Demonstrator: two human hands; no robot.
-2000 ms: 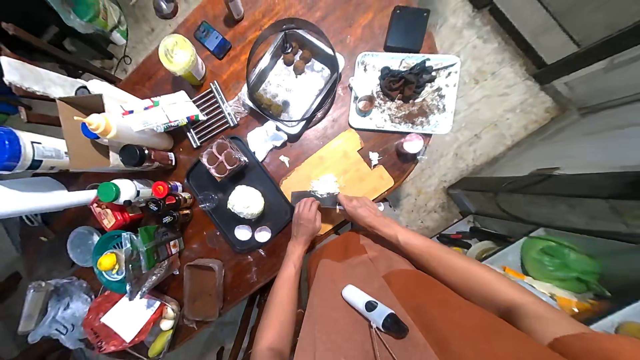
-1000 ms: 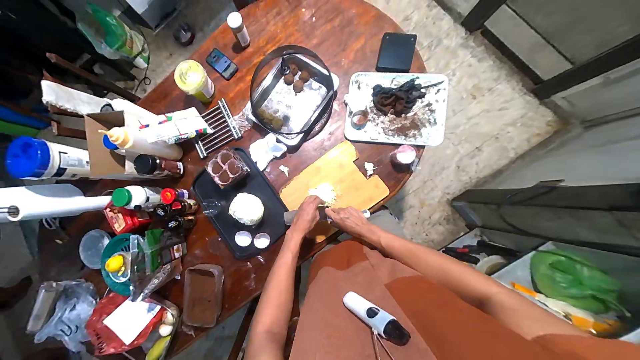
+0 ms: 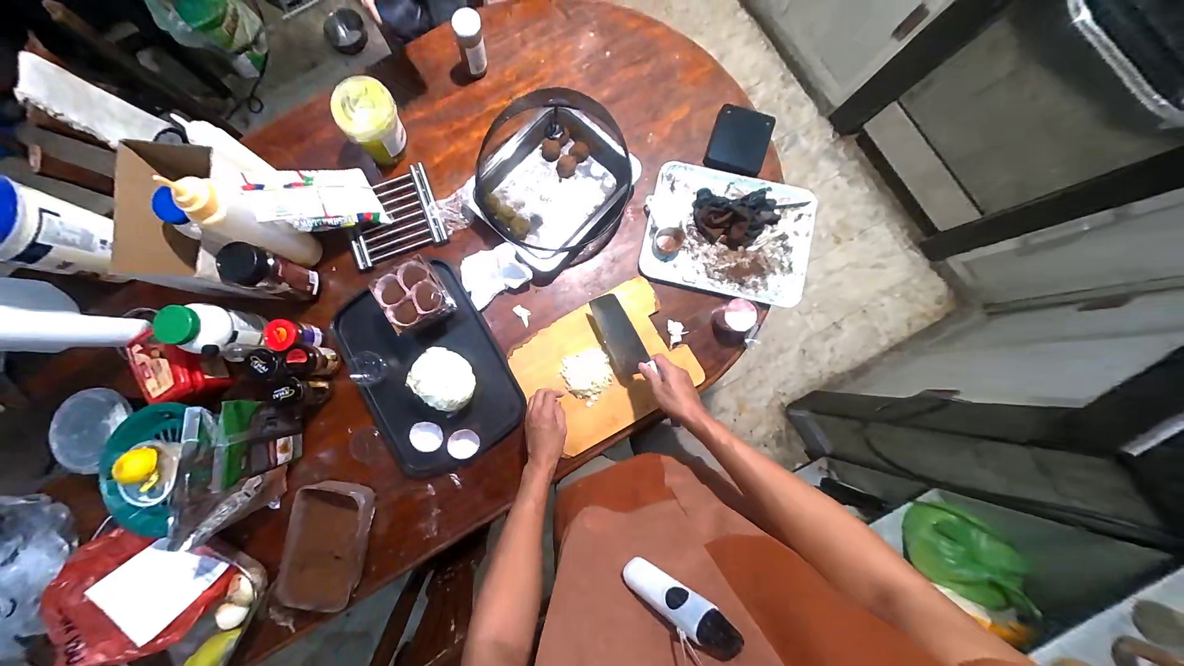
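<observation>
My right hand [image 3: 673, 388] grips the handle of a broad-bladed knife [image 3: 620, 335], whose dark blade lies over the right half of a wooden cutting board [image 3: 583, 433]. Left of the blade, a small heap of chopped white food [image 3: 586, 373] rests on the board. My left hand [image 3: 546, 424] is at the board's left edge, fingers loosely bent, with nothing seen in it. Beside it, a black tray [image 3: 375, 384] carries a rounded white mound [image 3: 441, 379], two small white cups [image 3: 444, 440] and a clear pack of brown cups [image 3: 413, 294].
Behind the board stands a metal pan [image 3: 555, 190] with brown balls, inside a dark ring. A white tray [image 3: 786, 282] with dark pieces and powder is at the back right, near a small jar [image 3: 737, 317]. Bottles [image 3: 208, 326] and a plastic tub [image 3: 326, 546] are at the left.
Both hands were together at the knife by the board's near edge. Now they are apart: my left hand is off the knife, and the blade has swung to point away from me.
</observation>
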